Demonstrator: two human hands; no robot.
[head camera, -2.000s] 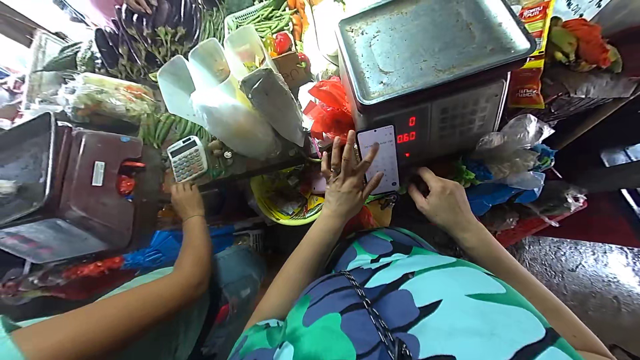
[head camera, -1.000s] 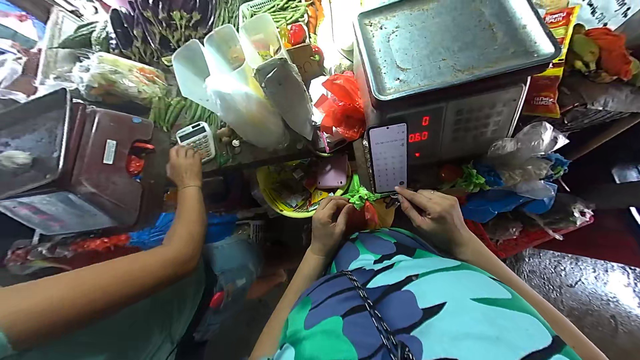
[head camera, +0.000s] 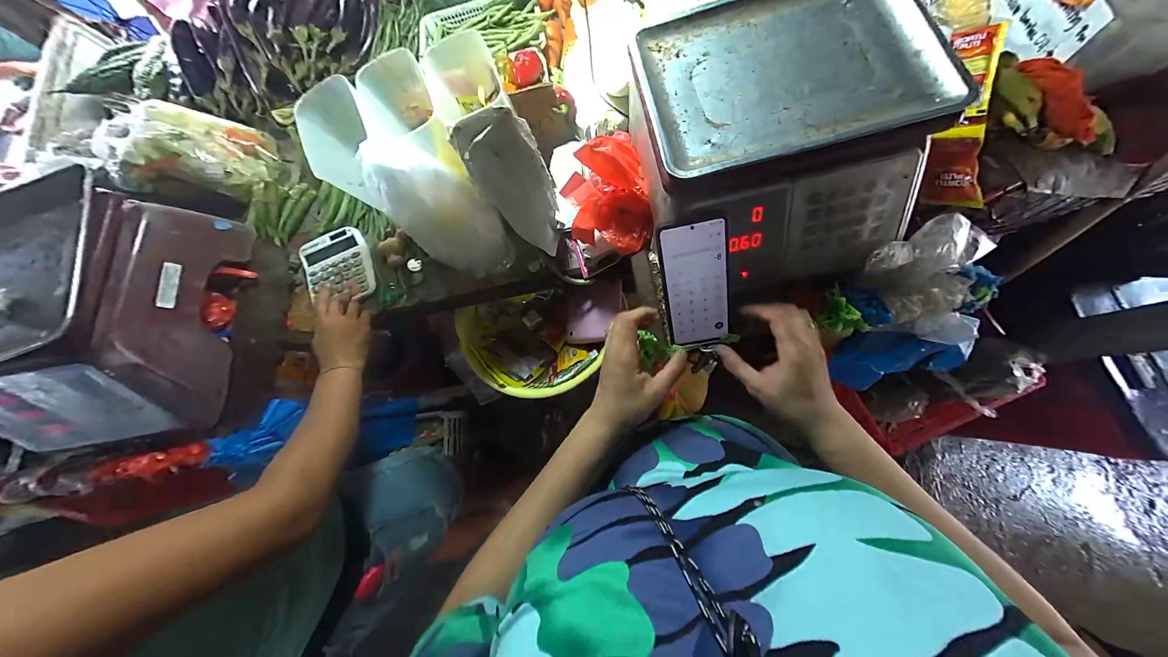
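A smartphone (head camera: 695, 283) with a calculator on its screen leans upright against the front of a digital scale (head camera: 776, 228) with red digits and a metal tray. My left hand (head camera: 634, 370) is at the phone's lower left, fingers apart, with nothing seen in its grip. My right hand (head camera: 789, 360) is at the lower right, thumb and fingers spread near the phone's bottom edge. Green leaves (head camera: 651, 349) show between the left fingers and the phone. Left of my hands stands a yellow-rimmed basket (head camera: 538, 392) of small packets.
A co-worker's hand (head camera: 341, 333) touches a white calculator (head camera: 338, 260) beside a second scale (head camera: 155, 292). Plastic containers (head camera: 438, 182), a red plastic bag (head camera: 616, 196), eggplants (head camera: 283, 41) and green beans (head camera: 497, 27) lie beyond. Clear and blue plastic bags (head camera: 912, 319) sit at the right.
My left hand was over the phone two seconds ago, then dropped to its lower left. My right hand has drawn off the phone's lower edge, its fingers spreading.
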